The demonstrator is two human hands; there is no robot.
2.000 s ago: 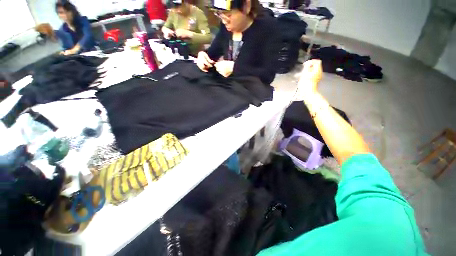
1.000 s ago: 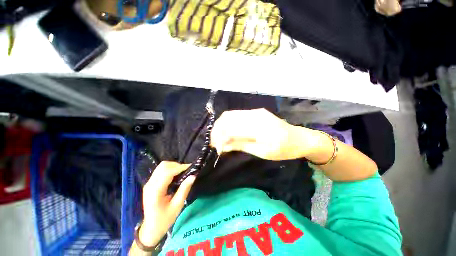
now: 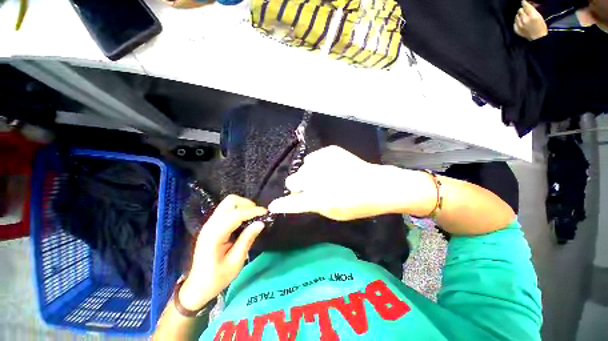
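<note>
A black garment (image 3: 263, 143) lies over my lap below the table edge. A narrow trim with silvery glints (image 3: 298, 148) runs along its edge down to my fingers. My left hand (image 3: 225, 245) pinches the garment edge between thumb and fingers. My right hand (image 3: 347, 185) lies over the trim, its thumb and fingertips closed together close to the left fingertips. A needle or thread is too thin to make out in the right fingertips.
The white table (image 3: 220, 76) crosses in front, with a black smartphone (image 3: 120, 25), a yellow and black striped bundle (image 3: 327, 30) and a flat black garment (image 3: 467, 50). A blue basket (image 3: 100, 320) with dark cloth stands left. Another person's hand (image 3: 530, 21) shows at top right.
My right arm came back from its wide swing to the lap. Since one second ago, my right fingertips have moved down and left to meet the left ones at the garment edge.
</note>
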